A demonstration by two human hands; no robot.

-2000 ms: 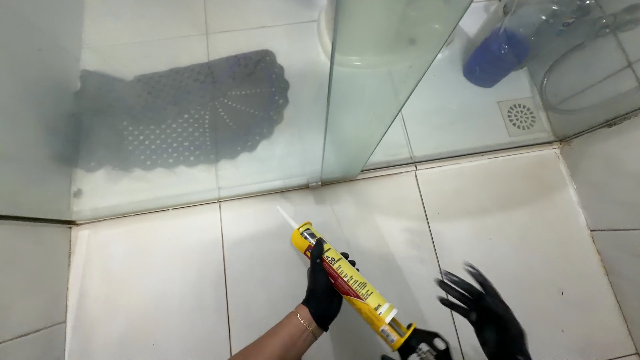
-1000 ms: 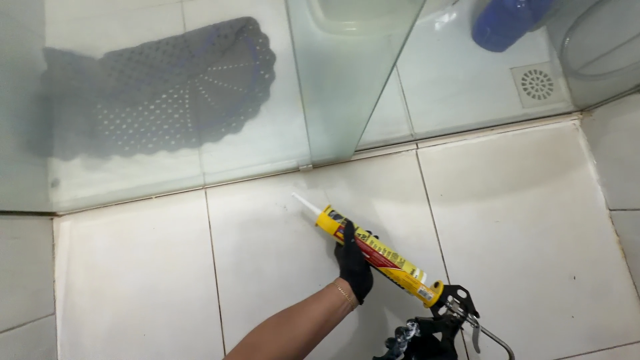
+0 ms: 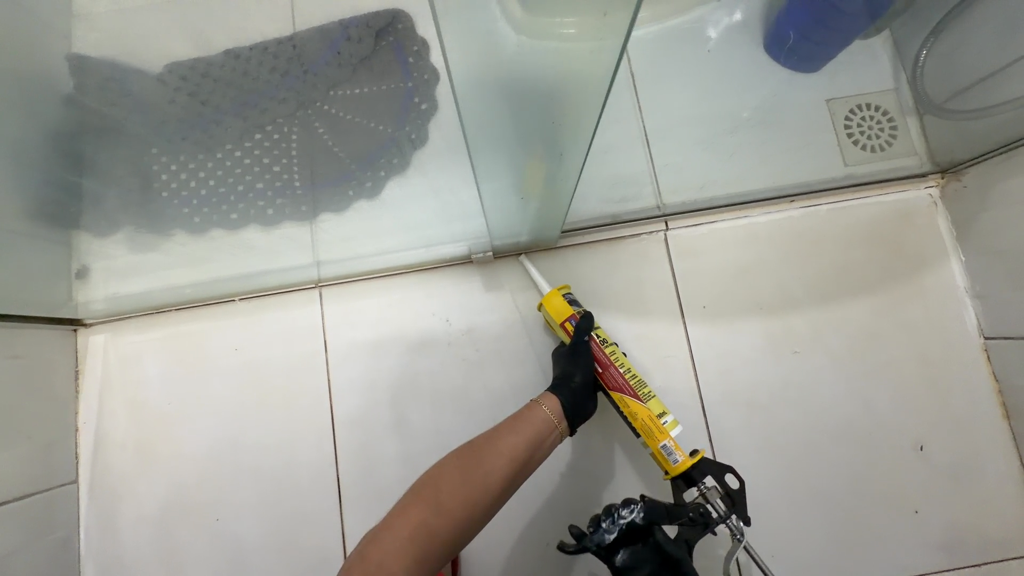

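Observation:
A yellow caulking gun (image 3: 661, 448) loaded with a sealant cartridge (image 3: 620, 376) lies diagonally over the floor tiles. My left hand (image 3: 574, 372), in a black glove, is wrapped around the cartridge near its front end. The white nozzle (image 3: 534, 273) points up and left, its tip at the seam beneath the glass panels, just right of a small metal clip (image 3: 482, 257). At the gun's black rear handle is my right hand (image 3: 632, 536), also black-gloved, with whitish smears on its fingers; it closes around the handle and trigger area.
Frosted glass panels (image 3: 536, 120) rise along the seam. Behind them lie a grey perforated mat (image 3: 264, 136), a blue container (image 3: 816, 32), a square floor drain (image 3: 872, 126) and a clear hose (image 3: 920, 80). Tiled walls (image 3: 988, 264) stand at both sides.
Two seconds ago my right hand was spread apart from the gun; now it is on the handle. The nozzle tip has moved up to the seam by the glass.

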